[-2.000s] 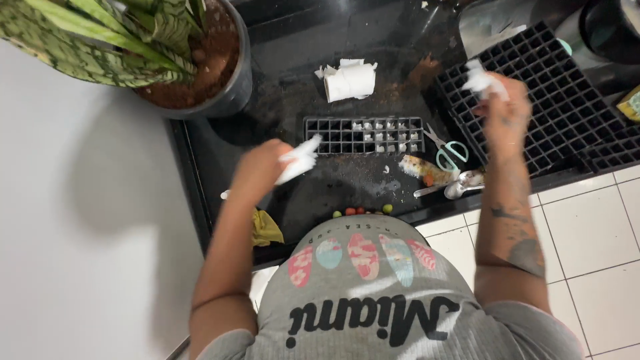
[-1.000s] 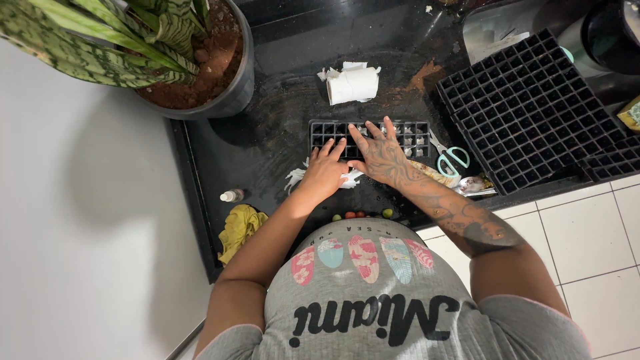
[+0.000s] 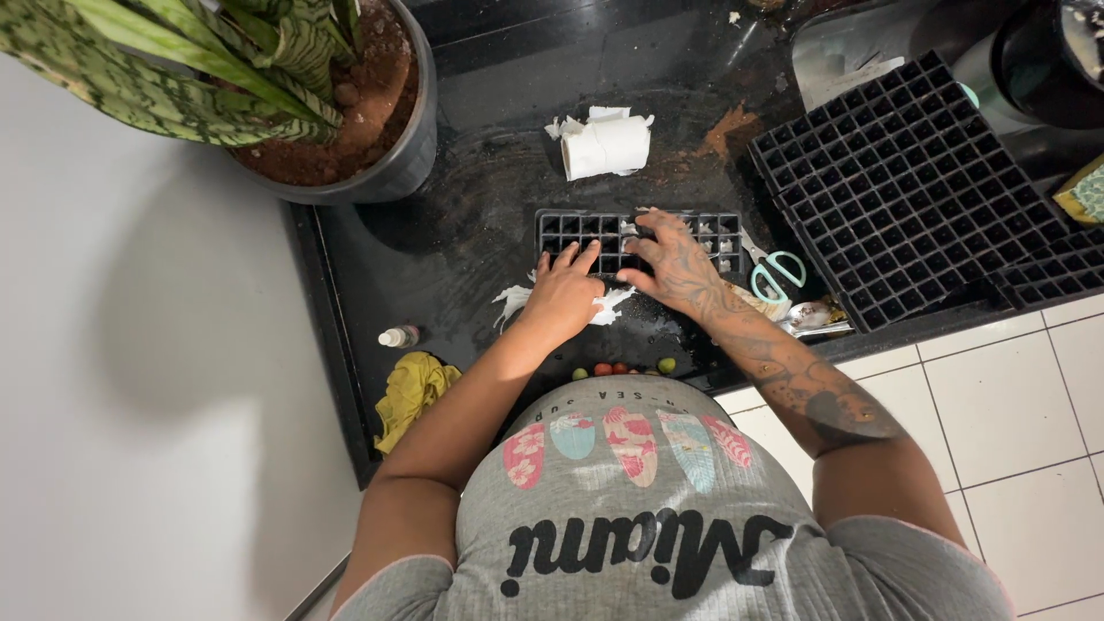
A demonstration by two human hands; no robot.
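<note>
A small black plastic seedling tray point(image 3: 561, 226) lies on the black countertop, with bits of white paper in several cells on its right part. My left hand point(image 3: 565, 293) rests with its fingertips at the tray's near edge, above torn white paper point(image 3: 515, 302) on the counter. Over the middle of the tray is my right hand point(image 3: 677, 263), its fingers spread and touching the cells; whether a scrap is under them cannot be told. A roll of white paper point(image 3: 606, 147) with torn edges lies behind the tray.
A large black seedling tray point(image 3: 906, 190), scissors with mint handles point(image 3: 778, 276) and a spoon point(image 3: 811, 317) are at right. At left stand a potted snake plant point(image 3: 405, 129), a small bottle point(image 3: 398, 336) and a yellow cloth point(image 3: 414, 392). Small red and green fruits point(image 3: 604, 369) lie near my shirt.
Two seconds ago both hands were raised apart with white paper in them. They came down to the small tray, and the right hand has since shifted slightly over its cells.
</note>
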